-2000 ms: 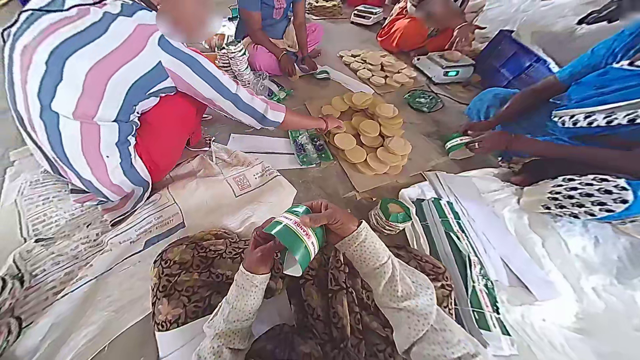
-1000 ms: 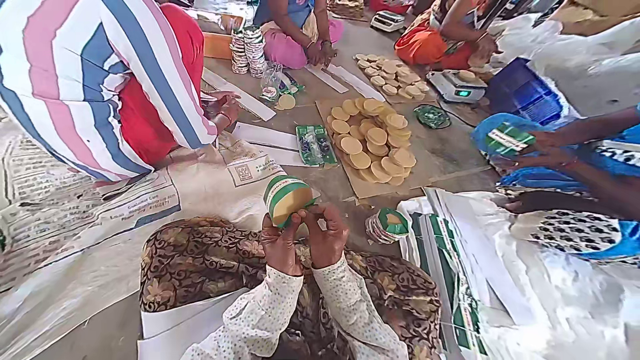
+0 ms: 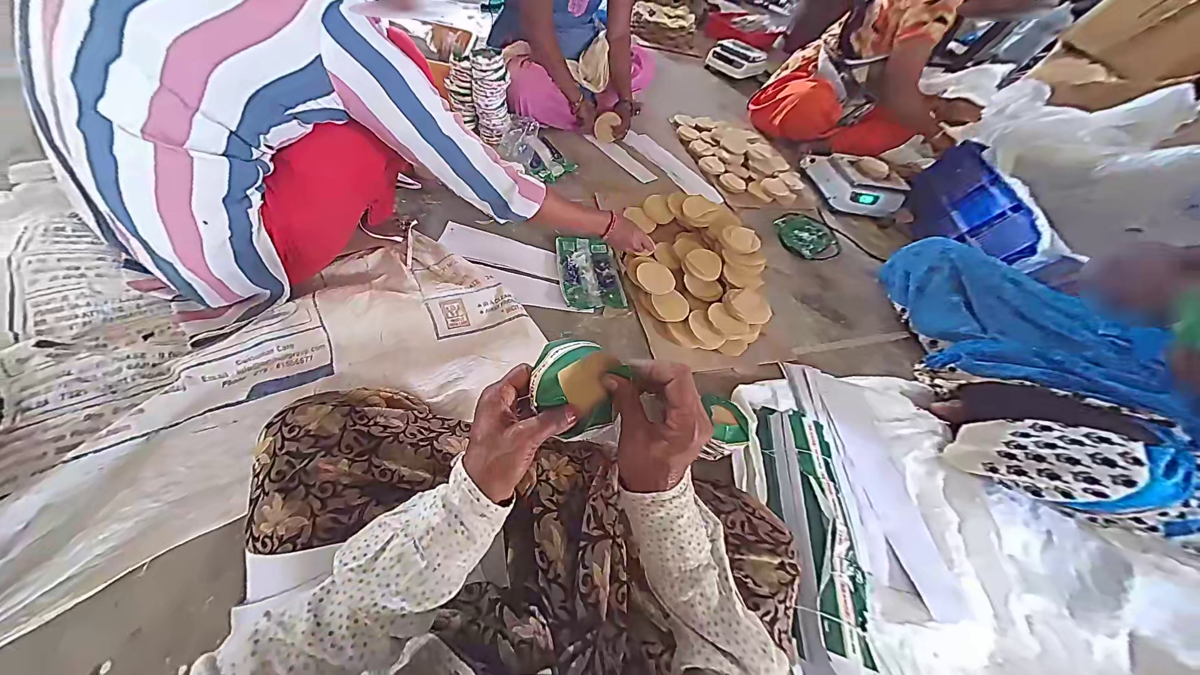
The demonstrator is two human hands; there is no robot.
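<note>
My left hand (image 3: 511,431) grips the left side of a round bundle wrapped in a green and white paper band (image 3: 561,361), held above my lap. A tan disc (image 3: 583,382) shows at the bundle's face, partly blurred. My right hand (image 3: 661,422) pinches the bundle's right edge, where a piece of green wrapper shows. Right of that hand, partly behind it, stands another banded bundle (image 3: 727,422) with a green top. Long green and white printed strips (image 3: 816,525) lie to the right, beside plain white strips (image 3: 886,487).
Ahead, flat tan discs (image 3: 703,272) lie piled on a cardboard sheet (image 3: 797,328); a co-worker's hand (image 3: 630,234) touches them. A green packet (image 3: 591,272) lies left of it. Beyond are more discs (image 3: 736,155), a scale (image 3: 855,187), a blue crate (image 3: 975,202) and stacked bundles (image 3: 489,94).
The bundle's band was being held from both sides two seconds ago; its disc face has since turned into view. The striped-sleeved co-worker has reached back to the disc pile.
</note>
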